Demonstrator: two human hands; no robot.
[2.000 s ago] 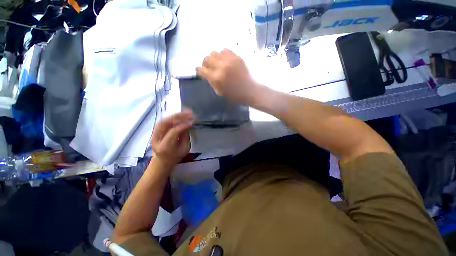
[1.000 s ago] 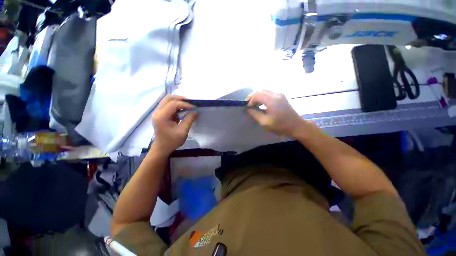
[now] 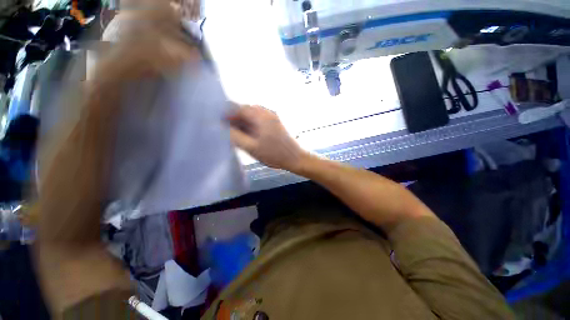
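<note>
A light garment panel (image 3: pixel 187 144), blurred, lies or moves at the left of the table under my left arm. My left hand (image 3: pixel 147 19) is a blur at the top left, over the far end of the pale cloth; its fingers cannot be made out. My right hand (image 3: pixel 265 134) is at the panel's right edge, fingers curled near the cloth; whether it grips is unclear. The dark grey piece is not distinguishable. The white sewing machine head (image 3: pixel 400 40) with its blue stripe is beyond my right hand.
A black phone (image 3: pixel 419 92) and black-handled scissors (image 3: pixel 459 90) lie right of the machine's needle end. A printed ruler (image 3: pixel 375 145) runs along the table's front edge. A small purple-and-white item (image 3: pixel 503 97) is farther right. Dark cloth (image 3: pixel 494 194) is at lower right.
My hands have parted from the folded dark edge they held. My left arm has swung up and far left across the pale cloth. My right hand has moved left; the view has shifted.
</note>
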